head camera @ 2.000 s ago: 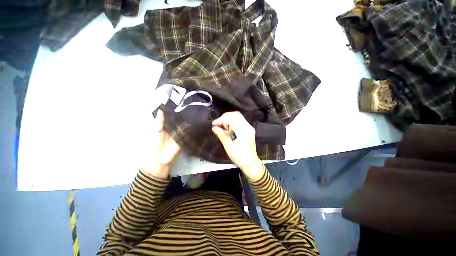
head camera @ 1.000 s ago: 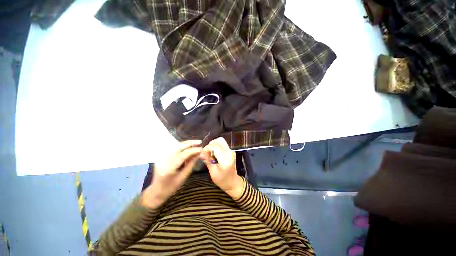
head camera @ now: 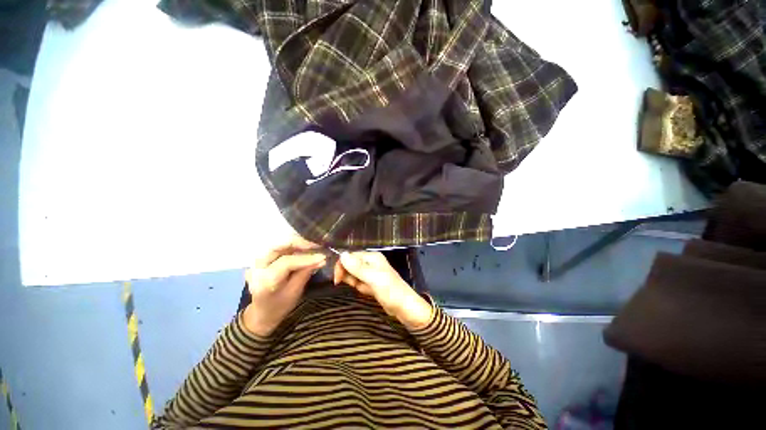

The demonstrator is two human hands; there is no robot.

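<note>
The brown plaid garment (head camera: pixel 403 228) lies on the table with its dark lining (head camera: pixel 420 180) bulging up and its hem band at the table's front edge. A white tag (head camera: pixel 304 153) with a looped white cord lies on the lining. My left hand (head camera: pixel 281 275) is at the near left corner of the hem, fingers bent and fingertips close together. My right hand (head camera: pixel 365 273) is just beside it with curled fingers. A tiny pale sliver shows between the fingertips. It is too small to name, and what either hand pinches cannot be told.
A dark plaid pile (head camera: pixel 722 92) lies at the right of the white table (head camera: pixel 134 159), beside a gold-and-brown trimmed piece (head camera: pixel 669 123). Brown folded garments (head camera: pixel 684 311) are at lower right. More dark cloth is at the upper left. A thin white loop (head camera: pixel 504 243) hangs at the hem's right end.
My hands have moved from on the garment to its near edge. My right hand has turned and its fingertips now face my left. The garment sits higher and larger in view.
</note>
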